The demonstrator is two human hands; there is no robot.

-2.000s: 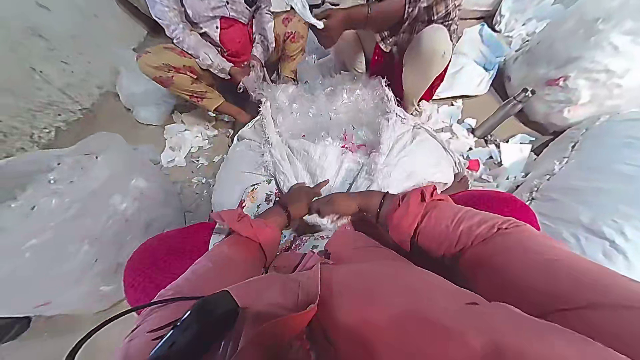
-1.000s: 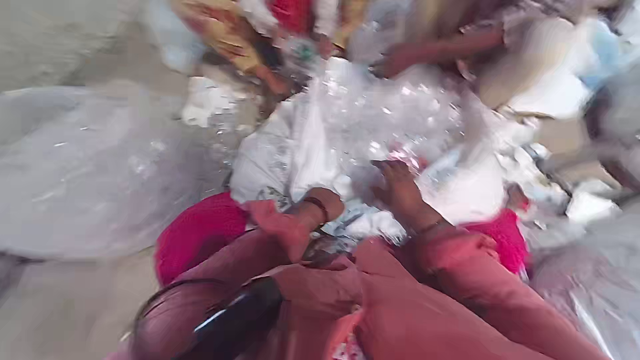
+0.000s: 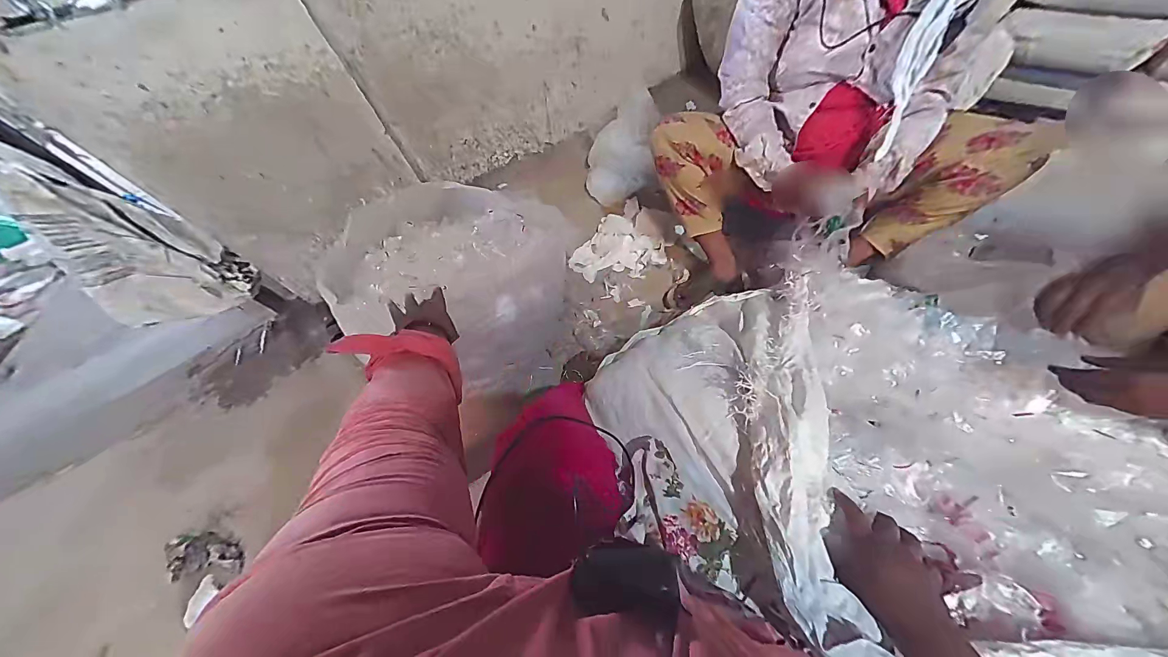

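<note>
My left hand point(image 3: 426, 317) reaches out to the left and rests on a large clear plastic bag point(image 3: 493, 274) filled with light scraps; its fingers are spread and nothing is seen in its grasp. My right hand point(image 3: 881, 557) lies palm down, fingers apart, on clear plastic scraps point(image 3: 967, 474) heaped over an open white woven sack point(image 3: 680, 392). The sack's gathered rim runs beside that hand. Under the sack's near edge shows a flower-printed cloth point(image 3: 698, 529).
A person in yellow flowered trousers point(image 3: 976, 164) sits across the sack. Another person's hands point(image 3: 1113, 383) are at the right. White scraps point(image 3: 625, 246) lie on the floor, near a small filled bag point(image 3: 620, 151). A concrete wall point(image 3: 529, 73) stands behind.
My left hand has moved from the sack's near edge out to the clear bag on the left. My right hand stays at the sack. The view has turned left.
</note>
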